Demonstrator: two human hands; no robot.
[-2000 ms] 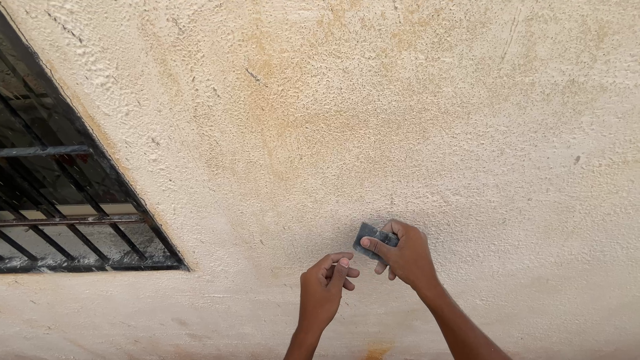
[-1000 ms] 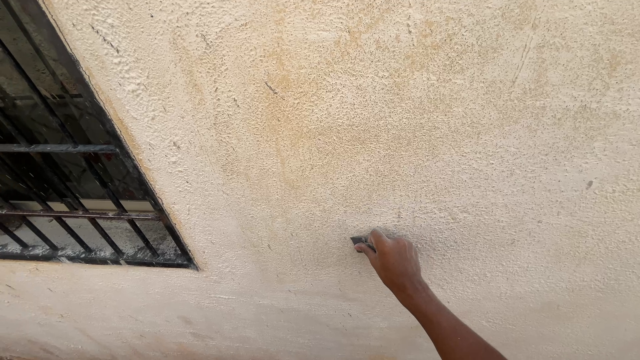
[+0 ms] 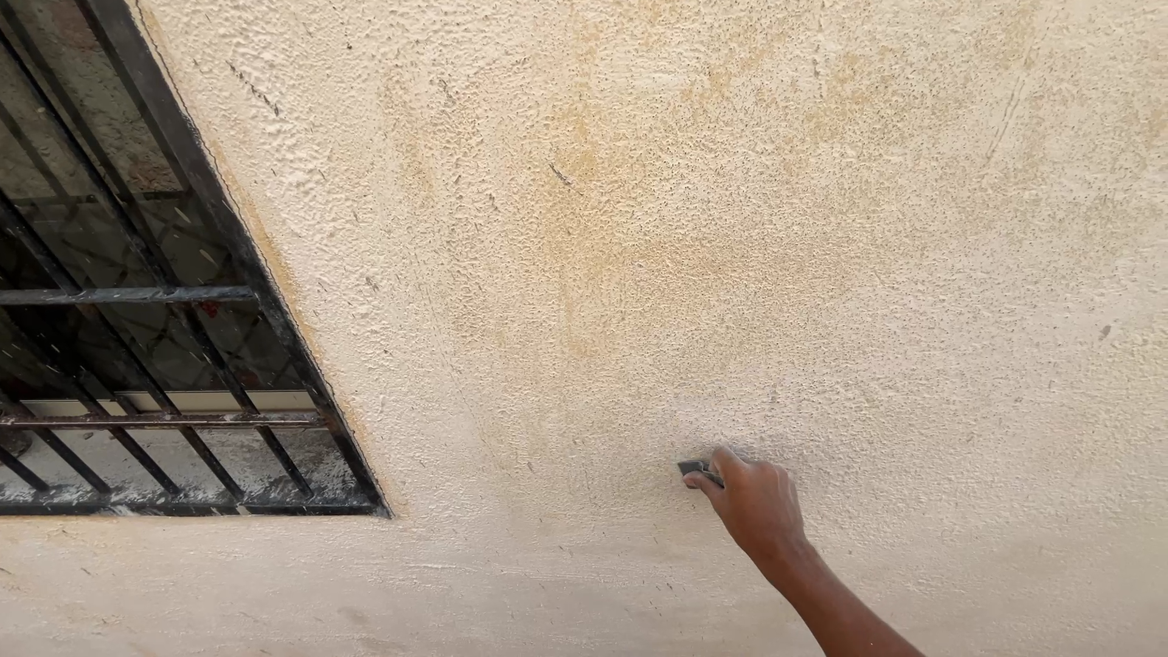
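My right hand point(image 3: 753, 502) holds a small dark grey sheet, perhaps folded sandpaper point(image 3: 693, 467), between thumb and fingers. The hand is against the rough, cream-painted plaster wall point(image 3: 639, 365), low and right of the middle of the view. Only the sheet's left end shows; my fingers hide the rest. Brownish stains and dark specks mark the wall above the hand. My left hand is out of view.
At the left is a window opening with a black metal grille point(image 3: 173, 420), its bars crossing. Dust or whitish residue lies on the sill point(image 3: 228, 461) behind the lower bars.
Two seconds ago both hands were in view, with the grey sheet in my right hand; my left hand has since gone from view. The right hand has turned over against the wall.
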